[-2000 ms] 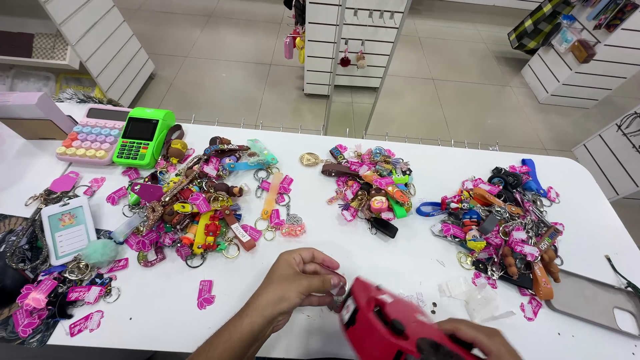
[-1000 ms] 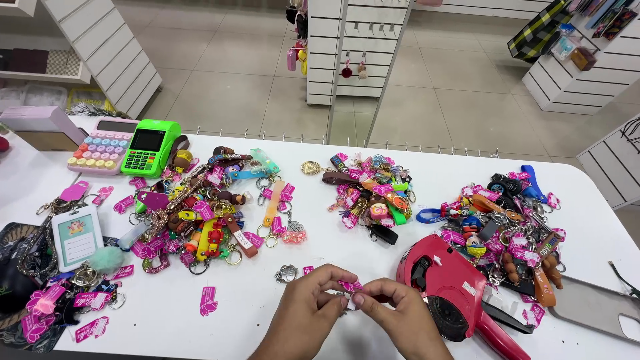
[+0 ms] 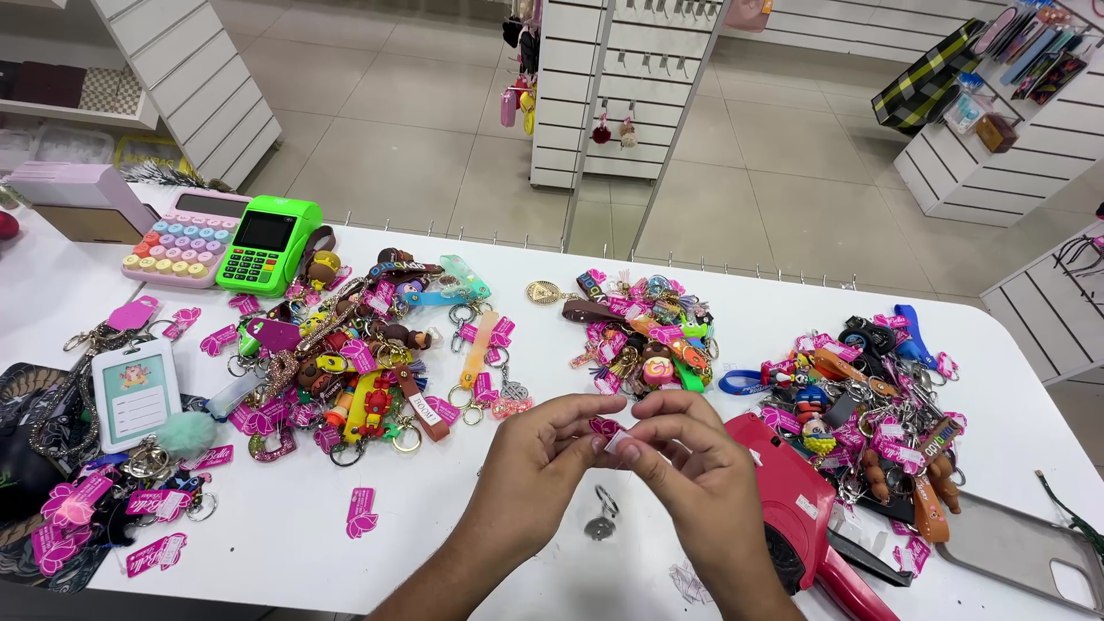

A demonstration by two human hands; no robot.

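My left hand (image 3: 548,466) pinches a small pink tag (image 3: 606,426) between thumb and forefinger. On the tag's right side, my right hand (image 3: 690,470) grips a small white sticker (image 3: 617,442) that touches or overlaps it. Below the hands a metal keyring with a round charm (image 3: 601,515) lies on the white table. A red price labeler (image 3: 789,500) rests beside my right hand, its handle toward the lower right. A loose pink tag (image 3: 362,512) lies left of my left forearm.
Keychain piles with pink tags stand at left (image 3: 354,354), middle (image 3: 647,332) and right (image 3: 871,405). A green card terminal (image 3: 270,245), pink calculator (image 3: 185,237) and white badge holder (image 3: 138,392) are at left. A grey phone case (image 3: 1018,548) lies at the right edge.
The red labeler was held in my right hand two seconds ago; it now lies on the table. Both hands have come together at the pink tag.
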